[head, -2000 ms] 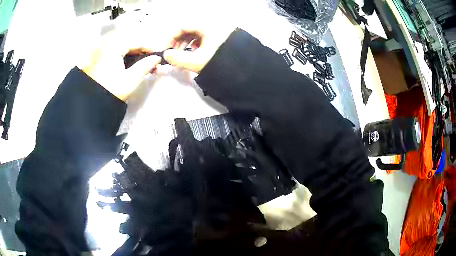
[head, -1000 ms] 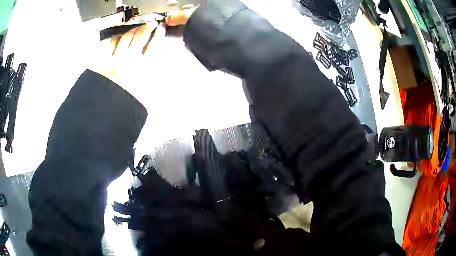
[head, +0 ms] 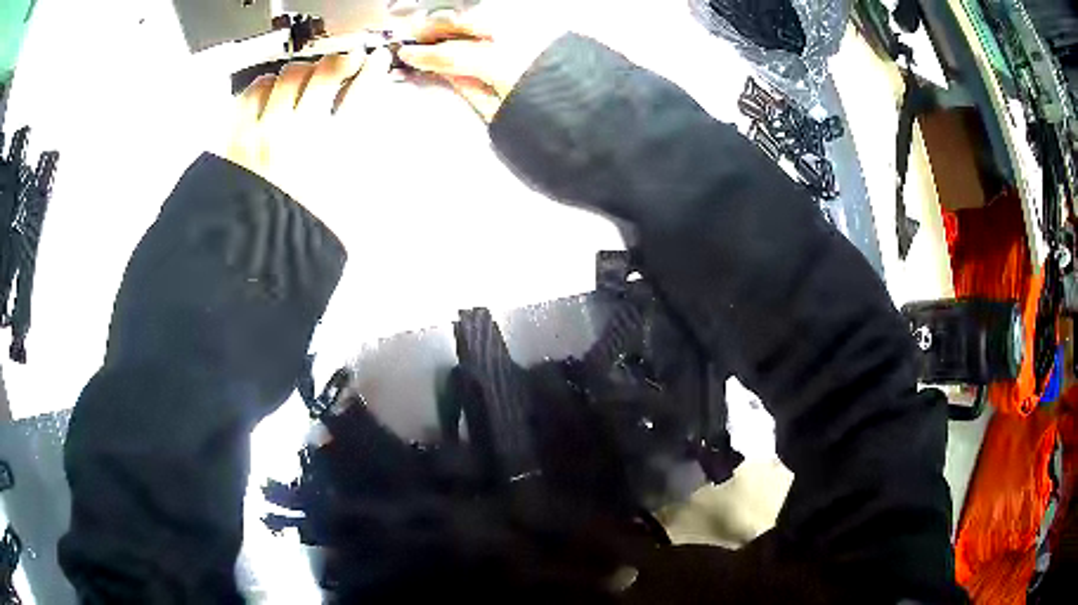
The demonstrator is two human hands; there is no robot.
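Note:
My left hand [head: 290,101] is overexposed, its fingers lying along a black webbing strap [head: 262,77] near the top edge of the view. My right hand [head: 459,62] is at the strap's right end, fingertips close to my left fingertips. The small dark machine clamp [head: 298,32] is just beyond my left fingers. Whether a buckle is at the fingertips is too bright and small to tell. More black webbing straps [head: 497,366] are piled near my body.
Loose black buckles [head: 790,136] lie at upper right, a clear plastic bag [head: 816,41] beyond them. A black mug [head: 963,340], a brown box [head: 955,154] and orange material [head: 1005,508] are at right. Strap assemblies [head: 24,236] lie at the left edge.
Both hands have moved from nearer my body up to the machine clamp with the strap. Since one second ago, my right forearm has shifted right, showing more of the right hand.

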